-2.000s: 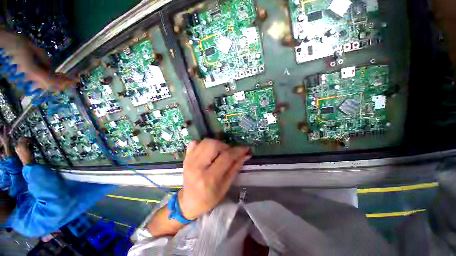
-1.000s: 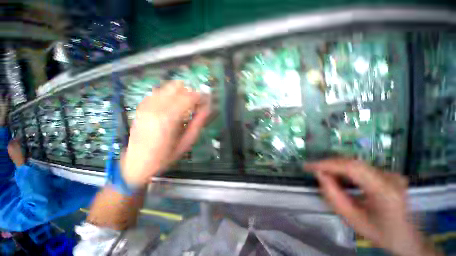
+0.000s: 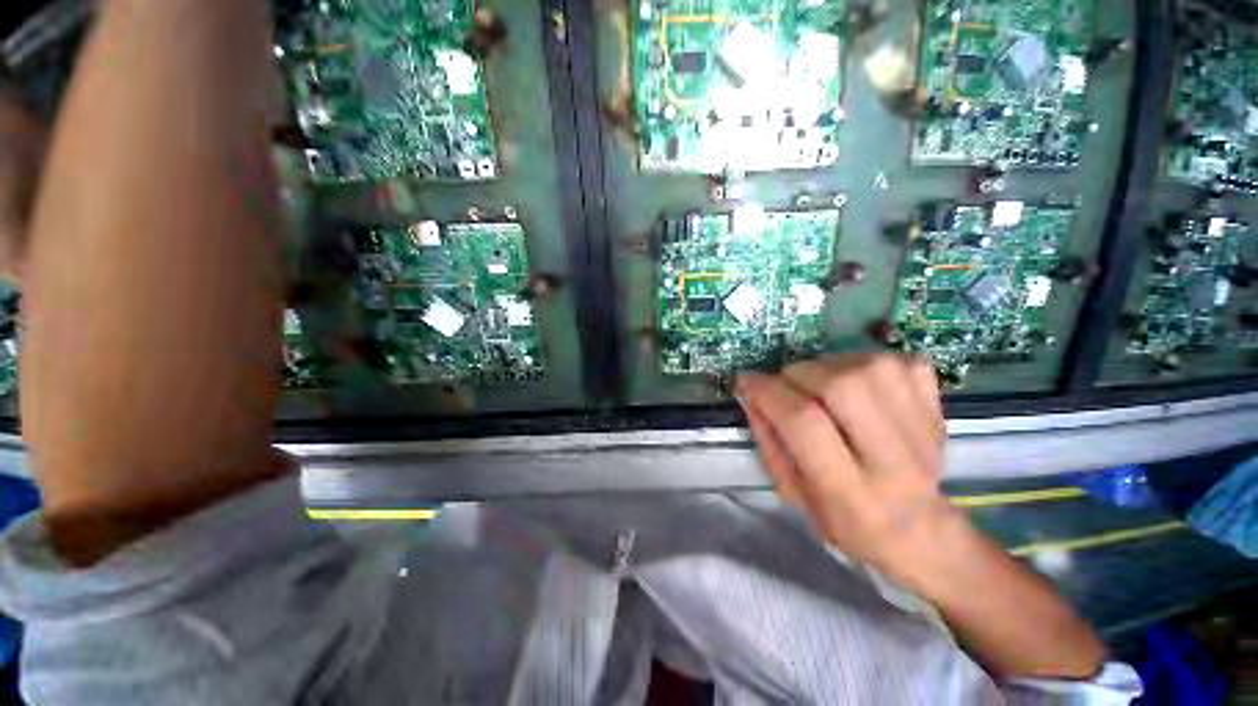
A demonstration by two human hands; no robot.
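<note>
My right hand (image 3: 862,448) is over the front edge of the carrier (image 3: 586,276). Its fingers are curled, with the fingertips at the lower edge of a green circuit board (image 3: 745,283). Whether they pinch a small part cannot be told. My left forearm (image 3: 159,262) is raised across the left side, blurred and large; the left hand is beyond the top edge. Other populated boards, with pale square parts, lie in the carriers, among them one at upper centre (image 3: 738,83) and one at lower right (image 3: 986,283).
A pale conveyor rail (image 3: 524,469) runs along the front of the carriers, close to my grey clothing. Dark clips (image 3: 849,273) stand beside the boards. A blurred skin-coloured shape is at the left edge. Blue fabric (image 3: 1231,508) shows at the right edge. Yellow floor lines show below the rail.
The view has shifted and sharpened. My left hand has gone from over the boards out past the top edge. My right hand, open-fingered and blurred one second ago, now has curled fingers at a board's lower edge.
</note>
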